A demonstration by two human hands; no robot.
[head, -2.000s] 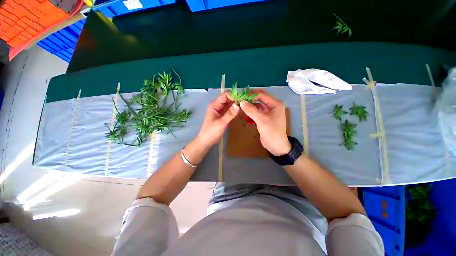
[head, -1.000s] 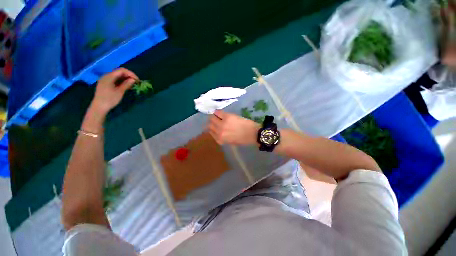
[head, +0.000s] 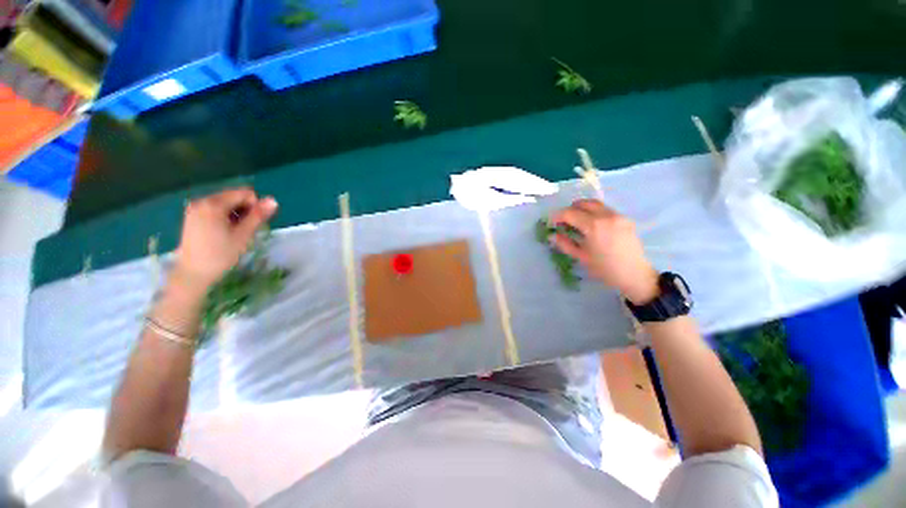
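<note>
My left hand (head: pixel 221 236) is over the green foliage heap (head: pixel 243 290) at the left of the bench; it is blurred, with thumb and fingertips close together, and I cannot tell whether it holds a stem. My right hand (head: pixel 608 243) is at the small green sprigs (head: pixel 564 268) right of centre, its fingers bent over them and hiding some; whether it grips one is unclear. A red cup (head: pixel 402 263) sits on the brown cardboard mat (head: pixel 422 306) between my hands. One green sprig (head: pixel 409 114) lies on the dark-green belt ahead.
A white cloth or glove (head: pixel 502 188) lies behind the mat. An open clear bag of greenery (head: pixel 740 189) stands at the right. A blue crate (head: pixel 844 397) with greenery is below the bench. Blue trays (head: pixel 343 55) are at the upper left. Another sprig (head: pixel 571 77) lies on the belt.
The sprig my left hand held over the belt now lies on the belt. My left hand has moved back to the heap. My right hand has moved from beside the white cloth to the small sprigs.
</note>
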